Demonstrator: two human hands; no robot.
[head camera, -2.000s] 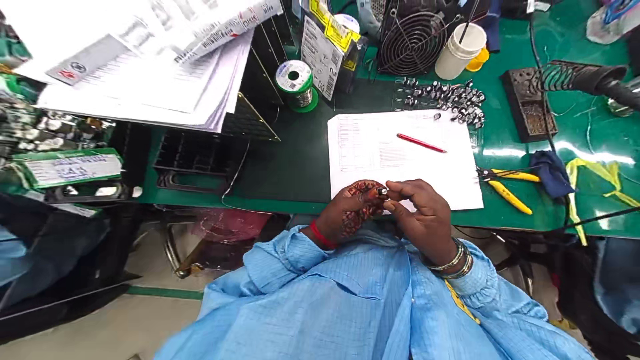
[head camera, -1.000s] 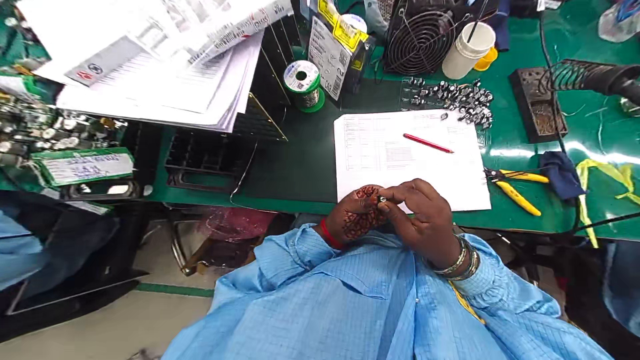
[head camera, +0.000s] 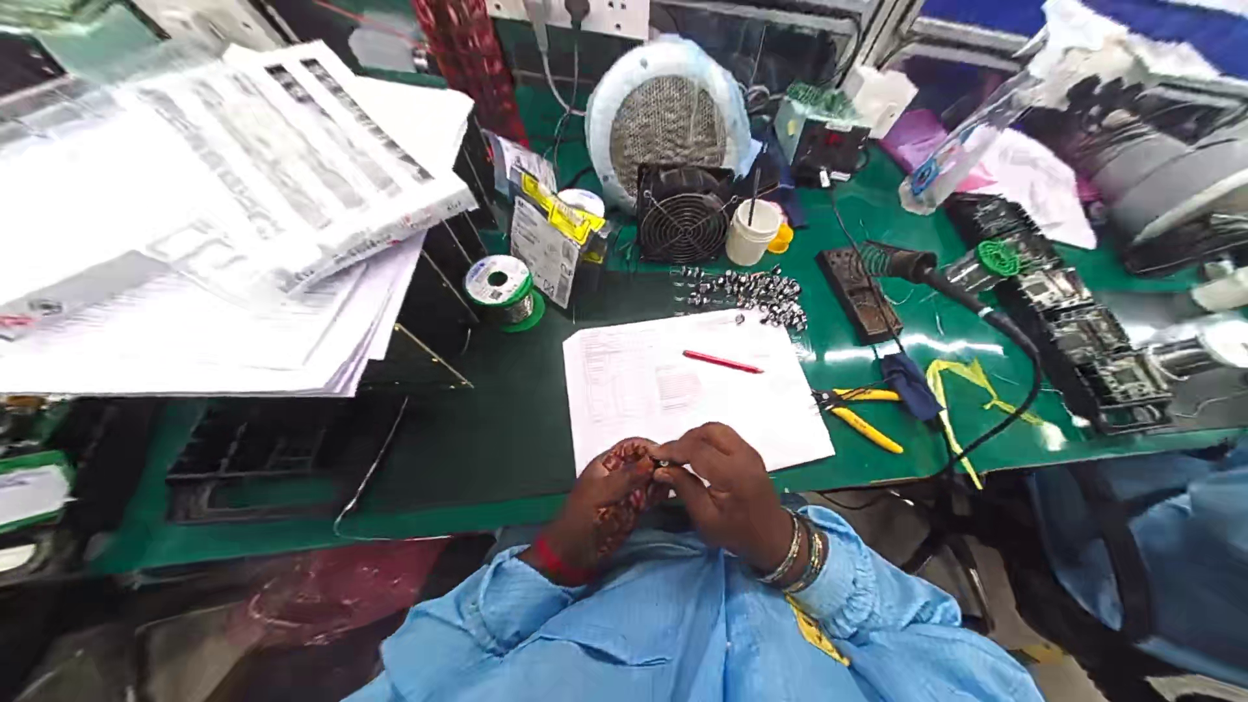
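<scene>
My left hand (head camera: 611, 502) and my right hand (head camera: 717, 485) meet over the table's front edge, fingertips pinching a small metallic component (head camera: 662, 462) between them; its exact kind is too small to tell. Beneath and beyond the hands lies a printed paper sheet (head camera: 634, 390), with a red pen (head camera: 722, 362) across it. A heap of small metal components (head camera: 760, 292) sits at the sheet's far edge. Yellow-handled pliers (head camera: 866, 429) rest to the right of the sheet, and a solder wire spool (head camera: 500, 292) stands to its left.
Stacked papers (head camera: 409, 263) on a black rack occupy the left. Behind are a fan (head camera: 685, 226) and a white cup (head camera: 752, 240). To the right are a soldering iron holder (head camera: 902, 263), a dark tray (head camera: 858, 295), yellow strips (head camera: 938, 380) and a circuit board assembly (head camera: 1082, 331).
Both hands stay together on the small component, with slight finger movement. The view has tilted up, showing more of the table's back.
</scene>
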